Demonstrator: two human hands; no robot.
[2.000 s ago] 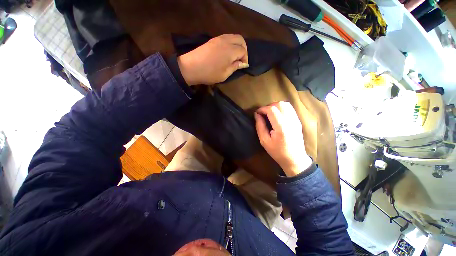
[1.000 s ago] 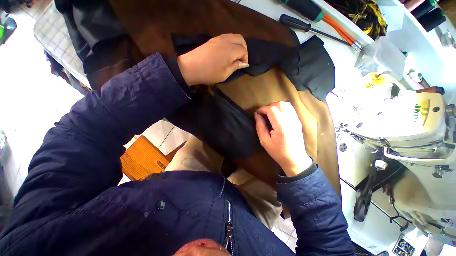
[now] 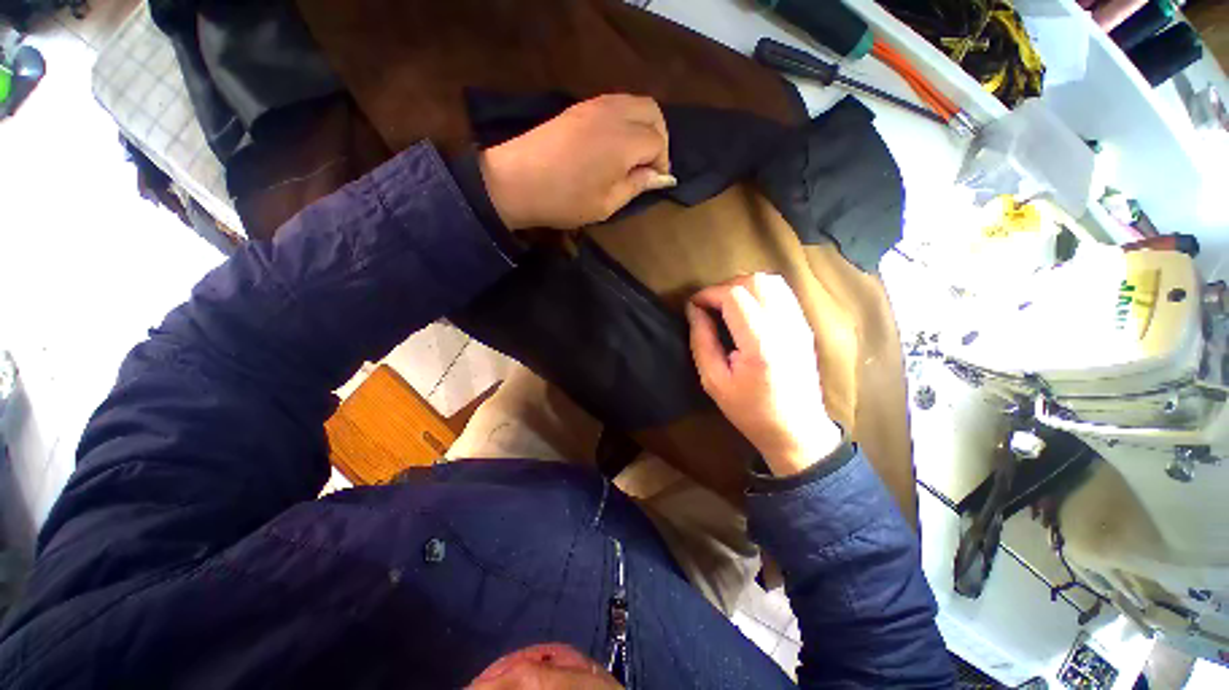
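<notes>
A large leather panel (image 3: 701,243) with a tan and brown reverse and black parts lies across my lap and the table edge. A dark leather piece (image 3: 728,142) lies on its brown reverse. My left hand (image 3: 580,159) is at the upper middle, its thumb and fingers pinched on the edge of the dark leather piece. My right hand (image 3: 764,361) lies lower right with curled fingers at the border of the tan reverse and the black leather; its fingertips are partly hidden.
A cream-white sewing machine (image 3: 1078,317) stands at the right. A dark-handled screwdriver (image 3: 842,84), an orange strip (image 3: 919,84) and a clear plastic box (image 3: 1031,155) lie behind the panel. A wooden stool (image 3: 391,425) shows below my left arm. Checked cloth (image 3: 162,101) is at the upper left.
</notes>
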